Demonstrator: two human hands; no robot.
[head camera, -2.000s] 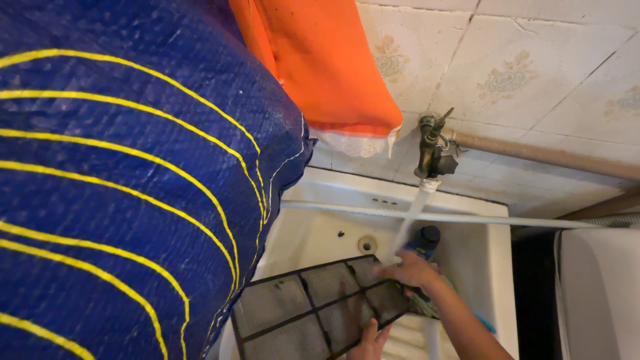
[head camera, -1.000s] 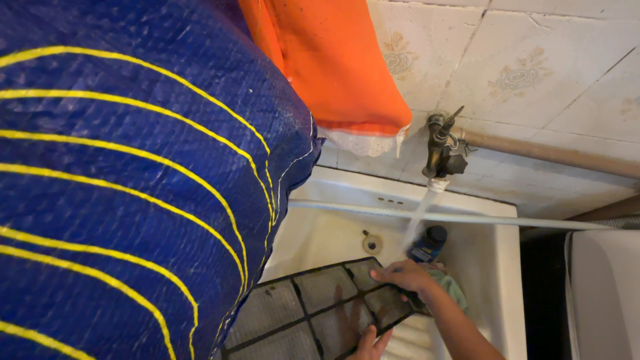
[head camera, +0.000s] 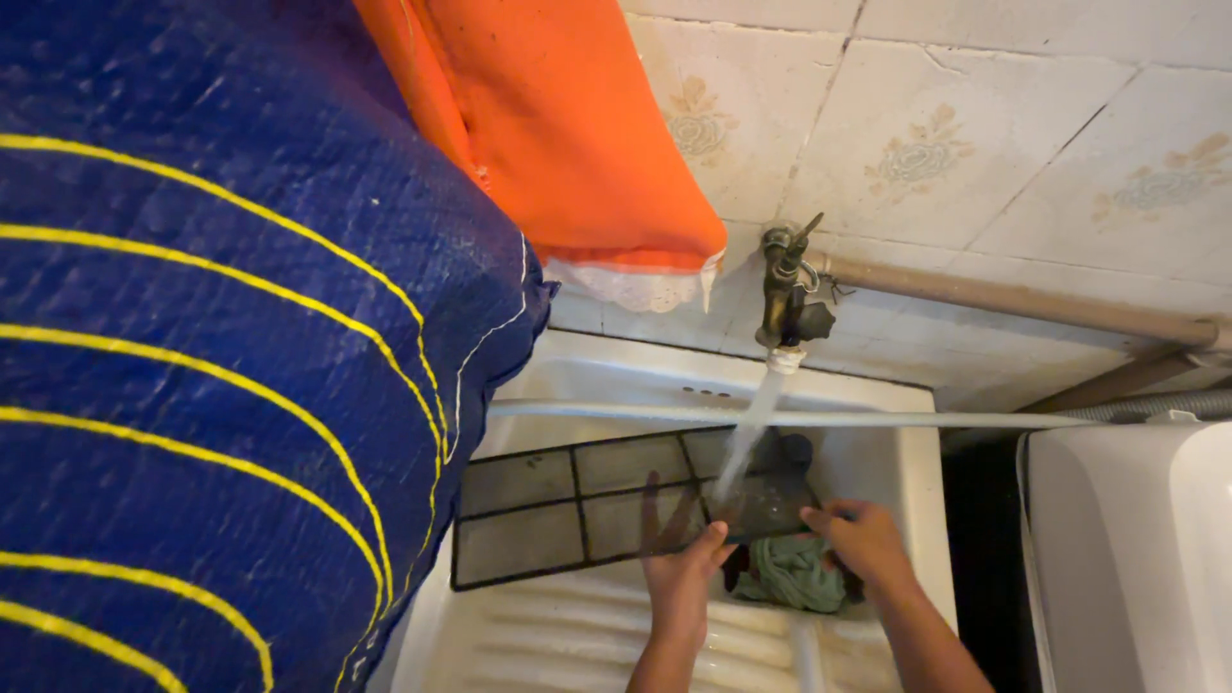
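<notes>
A dark-framed mesh air filter panel (head camera: 525, 534) lies tilted across the laundry sink (head camera: 914, 462). My left hand (head camera: 679, 577) grips its lower edge near the middle, with some fingers showing through the mesh from behind. The right end of the panel is pinched in my right hand (head camera: 861, 544). Water (head camera: 746, 433) pours from an old metal tap (head camera: 789, 298) onto the mesh between my hands. Under the panel's right part sits a crumpled green cloth (head camera: 794, 576), and a dark bottle (head camera: 795, 449) shows partly behind it.
A large blue woven bag (head camera: 241, 337) with yellow lines fills the left side, beside a hanging orange cloth (head camera: 577, 135). A pale hose (head camera: 914, 420) crosses above the sink. On the right stands a white appliance (head camera: 1107, 539). A pipe (head camera: 1020, 298) runs along the tiled wall.
The filter panel has swung so that it lies more level and further up in the sink, its right part now under the stream. Both hands have shifted their hold on it.
</notes>
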